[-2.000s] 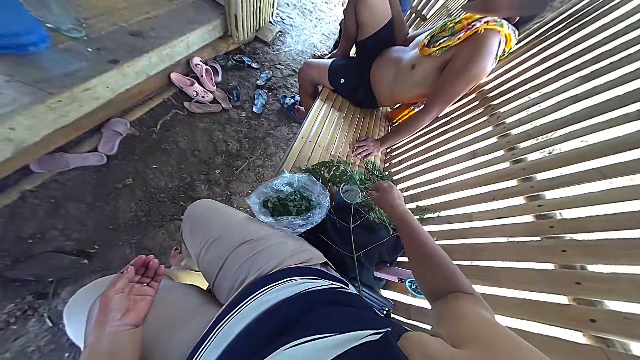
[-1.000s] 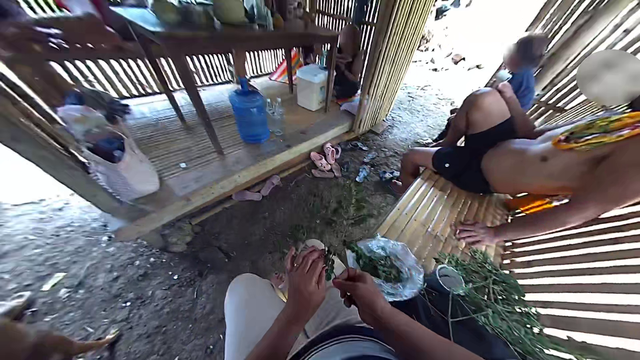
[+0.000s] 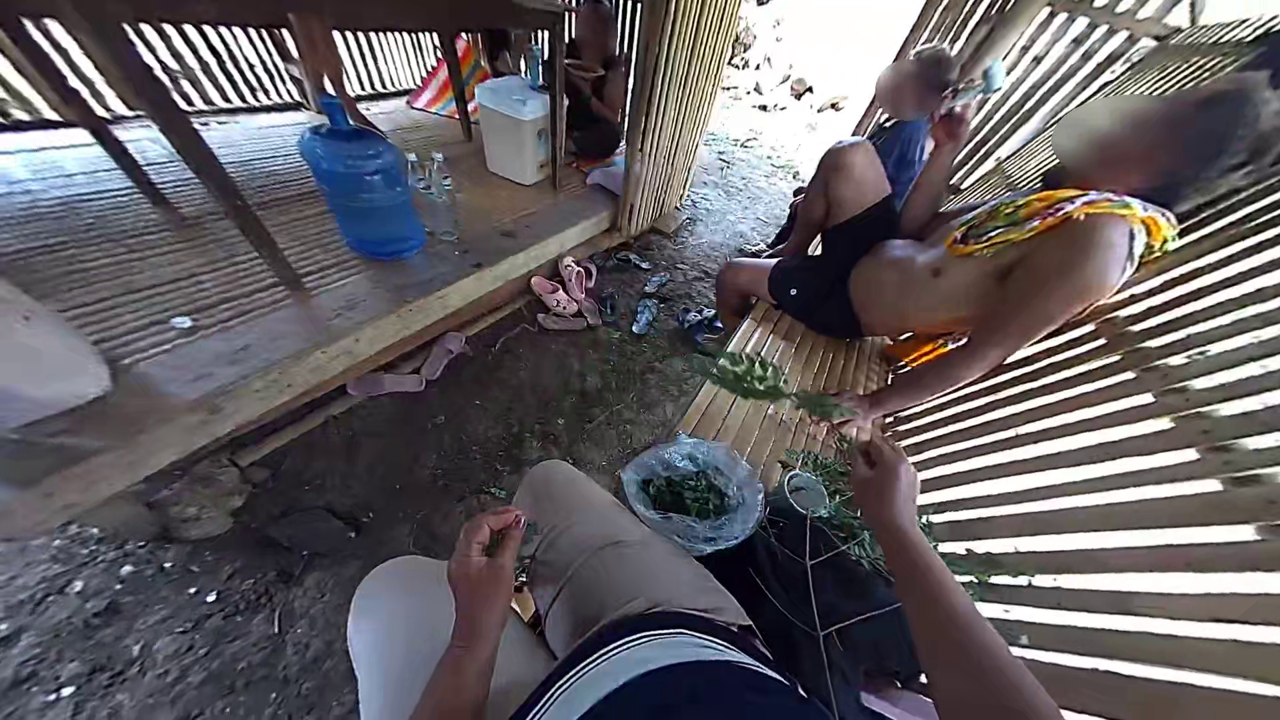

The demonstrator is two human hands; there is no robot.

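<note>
My right hand is closed on a leafy green sprig, whose leaves reach left over the bamboo bench, near another person's hand. My left hand is raised above my lap with its fingers curled; a bit of green shows at the fingertips. Between my knee and the bench sits a clear plastic bag with picked green leaves in it. Right of the bag is a clear cup, seen from above. Leafy branches and bare stems lie beside it on dark cloth.
A person sits on the bamboo bench, another behind. Slatted bamboo wall runs along my right. Across the dirt floor lie pink clogs and sandals by a raised platform bearing a blue water jug and a white container.
My hands were together by the bag a second ago; now they are apart, the right one over the branches at the right with a sprig. The view has shifted.
</note>
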